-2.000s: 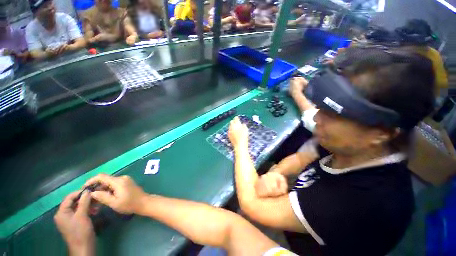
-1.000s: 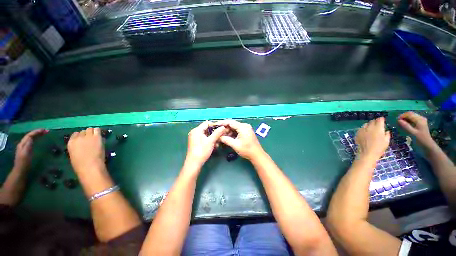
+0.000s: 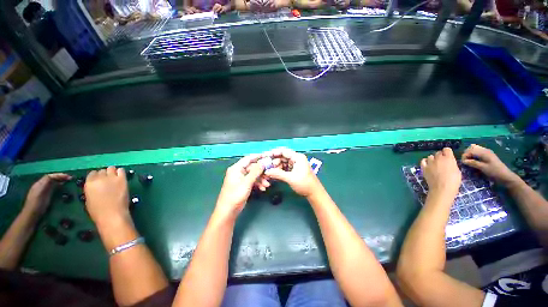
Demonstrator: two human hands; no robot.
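Note:
My left hand (image 3: 240, 180) and my right hand (image 3: 291, 172) meet above the green bench, fingertips together. Between them is a small part (image 3: 268, 162) with a pale or shiny face; the fingers cover most of it. A loose small black part (image 3: 276, 198) lies on the bench just below my right hand. Further dark parts show partly under my fingers. A white card with a dark centre (image 3: 315, 165) lies just beyond my right hand, partly covered by it.
Left neighbour's hands (image 3: 107, 195) work among loose black parts (image 3: 66, 223). Right neighbour's hands (image 3: 443, 171) are over a clear blister tray (image 3: 474, 207), with a row of black parts (image 3: 426, 146) behind. Stacked trays (image 3: 189, 51), a blue bin (image 3: 502, 78) and people are across the dark belt (image 3: 258, 108).
The view has swung from the right neighbour to straight ahead, then shifted slightly. My hands stay together; a pale face now shows between my fingers. The right neighbour's hands have shifted over the tray.

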